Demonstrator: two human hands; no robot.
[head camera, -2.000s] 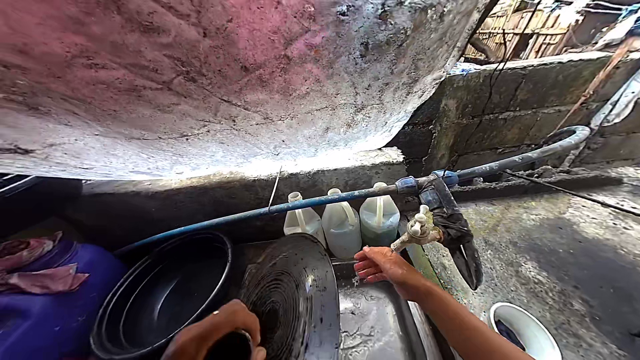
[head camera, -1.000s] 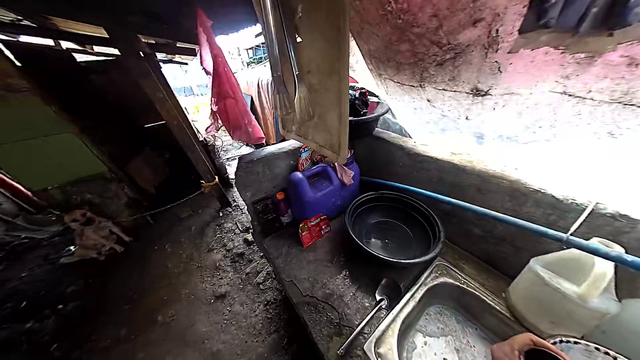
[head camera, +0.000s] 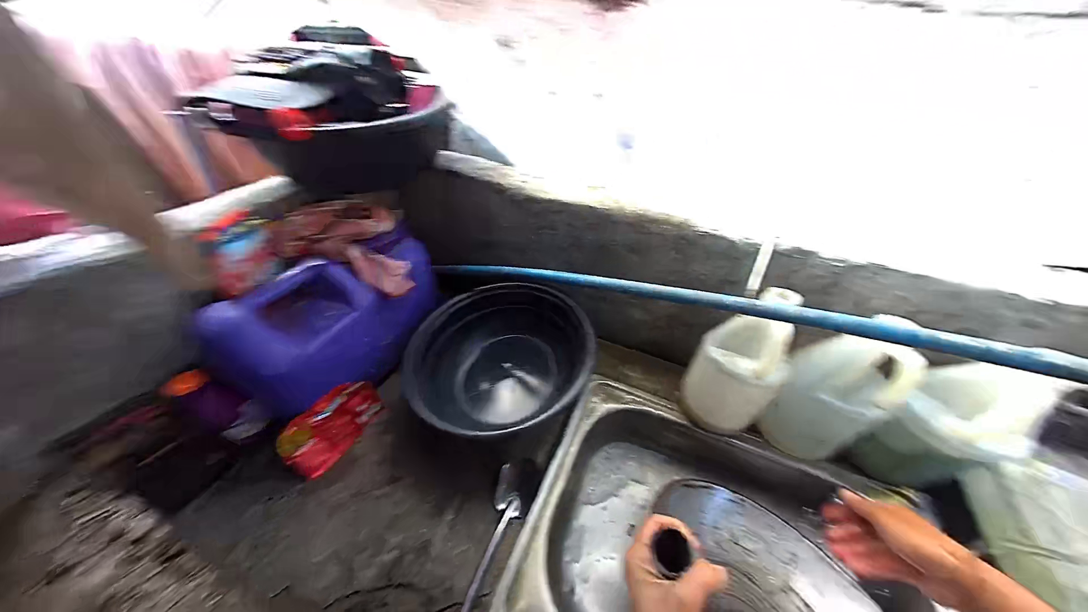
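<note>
Over a stainless steel sink (head camera: 586, 459), my left hand (head camera: 667, 569) grips a dark round object with a hollow end (head camera: 673, 551), like a handle. Just beyond it a round metal lid or pan (head camera: 748, 544) lies tilted in the basin; whether the handle belongs to it I cannot tell. My right hand (head camera: 892, 540) is over the basin's right side, blurred, its fingers partly curled, with nothing visible in it. A black plastic basin (head camera: 416, 374) rests left of the sink, and a metal ladle or spoon (head camera: 508, 501) lies between them on the concrete.
Several white plastic jugs (head camera: 735, 378) line the sink's back edge under a blue pipe (head camera: 680, 294). At left are a purple jerrycan (head camera: 297, 365) with a cloth (head camera: 374, 263) on it and a red packet (head camera: 327, 429). A dark tub (head camera: 365, 153) of clothes sits on the wall.
The view has swung far left, then partly back. My right hand, near the tap two seconds ago, is now over the sink. The round metal piece, raised upright then, now lies lower in the basin.
</note>
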